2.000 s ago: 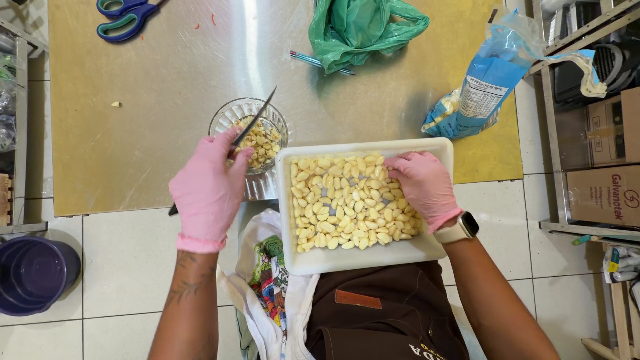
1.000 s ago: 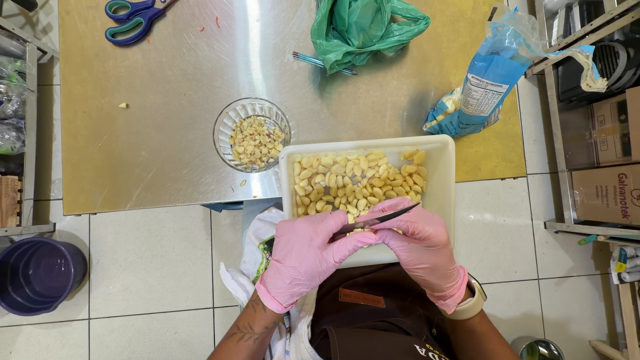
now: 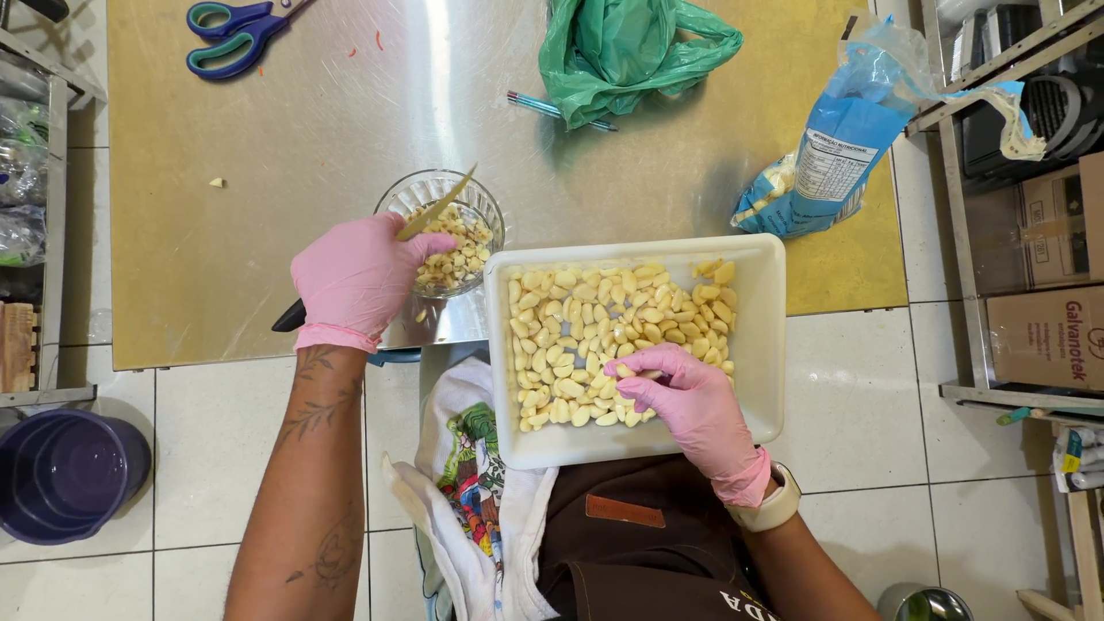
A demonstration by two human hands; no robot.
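Note:
My left hand (image 3: 358, 274), in a pink glove, holds a knife (image 3: 440, 203) by its black handle; the blade lies over the rim of a glass bowl (image 3: 493, 211). Chopped pale pieces (image 3: 461, 250) fill part of that bowl. In my gloved right hand (image 3: 686, 397), thumb and fingertips pinch a peeled garlic clove (image 3: 624, 372), partly hidden. That hand is over the lower right of a white plastic tray (image 3: 768, 345) holding many peeled garlic cloves (image 3: 569, 332). The tray rests at the table's front edge, over the brown apron (image 3: 638, 543).
On the metal table (image 3: 285, 172) lie blue-handled scissors (image 3: 233, 39), a green plastic bag (image 3: 625, 56), thin pens or sticks (image 3: 552, 108) and an opened blue bag (image 3: 819, 164). A printed cloth (image 3: 470, 466) hangs by the tray. A purple bucket (image 3: 73, 470) stands left; shelves flank both sides.
My hands were together over the tray, with the knife between them. Now they are apart: the left has moved with the knife to the glass bowl, while the right stays over the tray.

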